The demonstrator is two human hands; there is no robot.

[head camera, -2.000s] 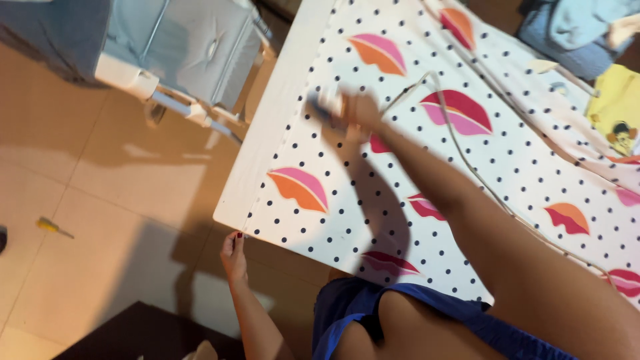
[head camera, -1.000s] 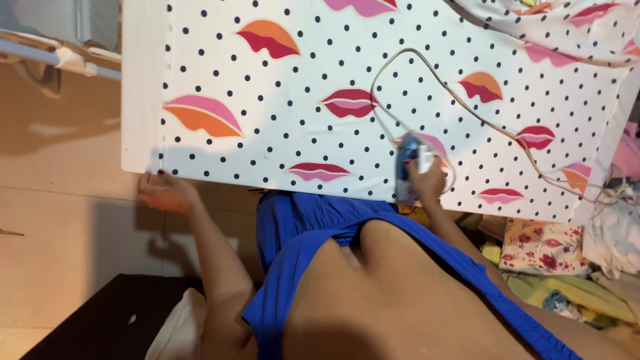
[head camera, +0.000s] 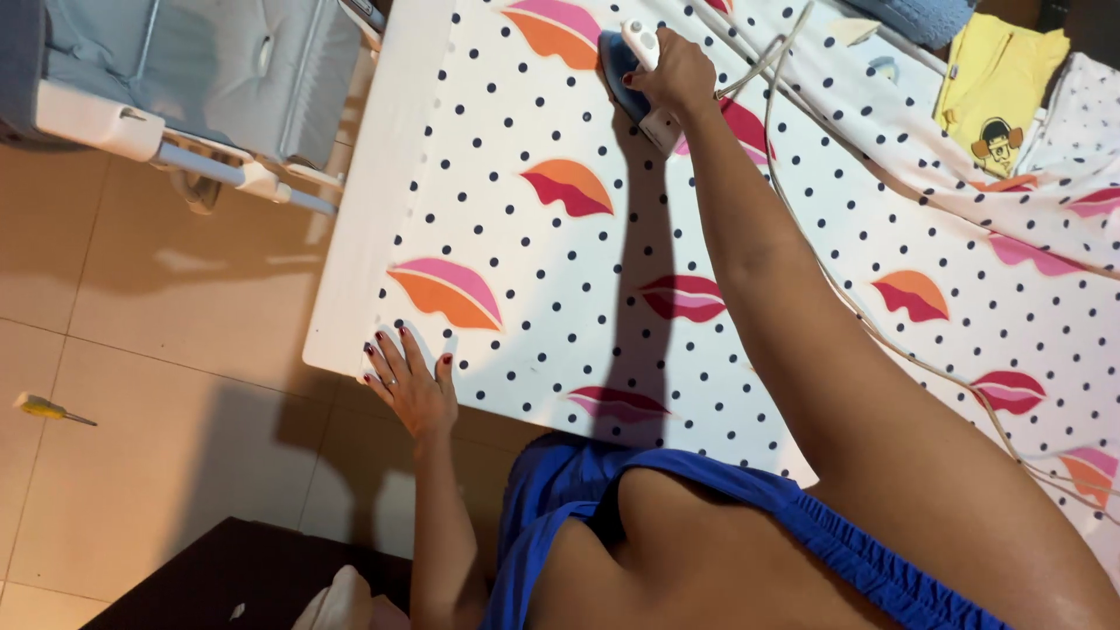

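My right hand (head camera: 678, 74) grips the handle of a blue and white clothes iron (head camera: 626, 74), which rests on a white cloth (head camera: 560, 262) printed with lips and dark dots. The iron's cord runs from behind my hand down the right side of the cloth. My left hand (head camera: 420, 389) lies with spread fingers on the cloth's near left corner, holding nothing. The cloth covers most of a white table (head camera: 350, 289), whose left border shows bare.
Folded yellow clothing (head camera: 993, 87) and a blue towel (head camera: 914, 17) lie at the upper right, beside bunched cloth. A grey padded folding frame (head camera: 201, 79) stands left of the table. On the tiled floor lies a yellow-handled screwdriver (head camera: 54, 409).
My right hand has moved the iron from the cloth's near edge to its far part. My left hand now lies flat on the corner instead of at the edge. The view has shifted.
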